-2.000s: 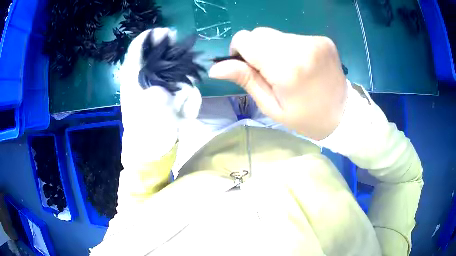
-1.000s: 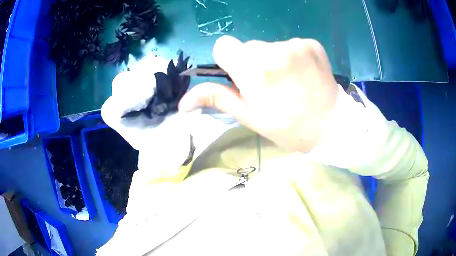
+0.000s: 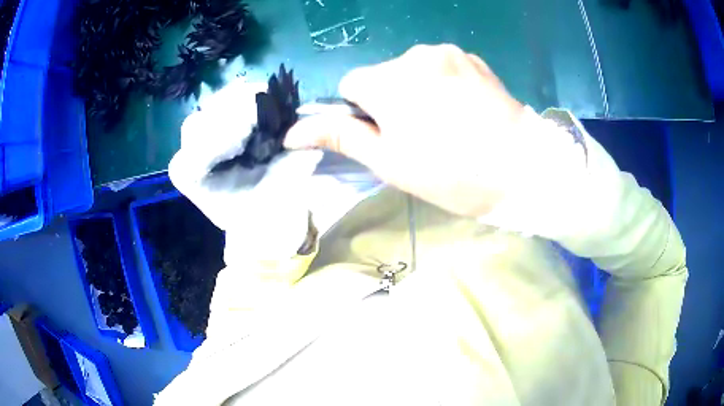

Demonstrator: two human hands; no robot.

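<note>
A black spiky part is held in my left hand, which wears a white glove. Its spikes point up above the glove, and its lower part lies across the palm. My bare right hand pinches a slim knife. The silver blade points left at the part's right side, and most of the handle is hidden by my fingers. My right thumb tip is at the part's edge. Glare hides details of both hands. I cannot tell whether the blade touches the part.
A heap of black spiky parts lies on the green mat at the far left. White scribbles and a pale line mark the mat. Blue bins stand at the left, and bins with black parts stand below the bench. Dark parts show at the far right.
Since the oldest frame, my right hand has moved in to the part with the knife. My left hand has turned the part so its spikes point up. Over the last second, the part has turned slightly.
</note>
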